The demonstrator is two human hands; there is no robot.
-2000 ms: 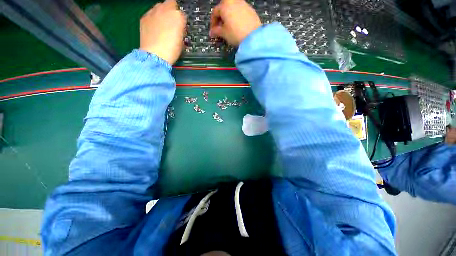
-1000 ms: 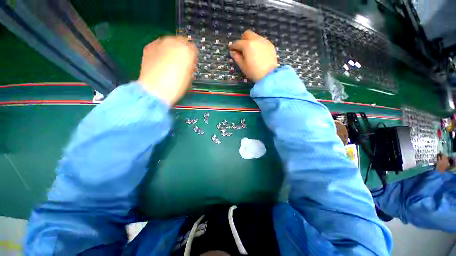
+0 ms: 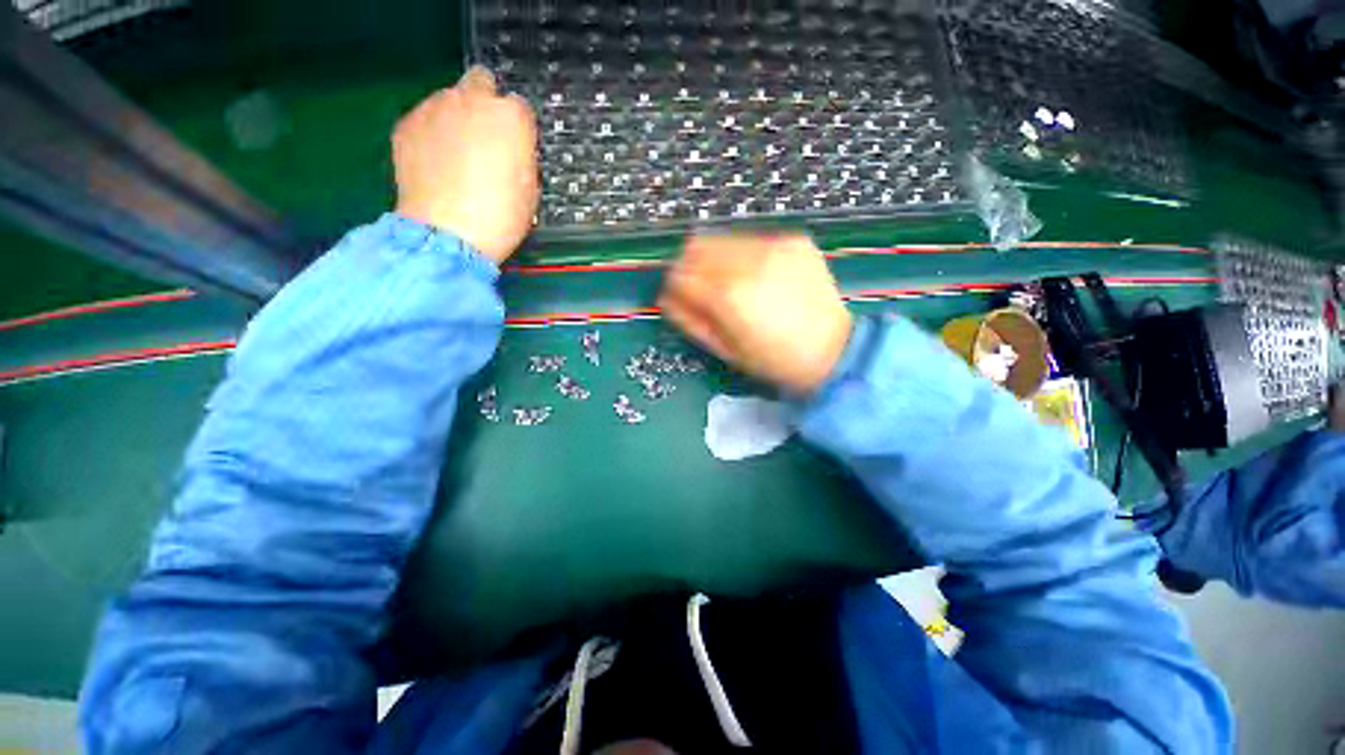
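A clear-grey component tray point(image 3: 708, 221) with rows of small parts lies beyond the red lines. My left hand point(image 3: 469, 165) is at the tray's near left edge, back of the hand up, its fingertips mostly hidden. My right hand point(image 3: 755, 305) is blurred, over the red lines on the near side of the tray, fingers curled; whether it holds anything cannot be seen. Small metal components point(image 3: 651, 372) lie loose in a cluster on the green mat. A white rounded work pad point(image 3: 746, 426) lies beside them, near my right wrist.
A second tray point(image 3: 1099, 126) with a few white pieces is at the upper right, a crumpled plastic bag point(image 3: 1005, 207) between them. A round tub point(image 3: 1013, 351), yellow sponge point(image 3: 1059, 409) and black box point(image 3: 1180, 378) stand right. A metal post point(image 3: 133, 162) is upper left. Another person's blue sleeve point(image 3: 1269, 516) shows right.
My right hand has moved off the tray, back toward me over the red lines. My left hand has shifted slightly to the left along the tray's edge. More loose components show at the cluster's left.
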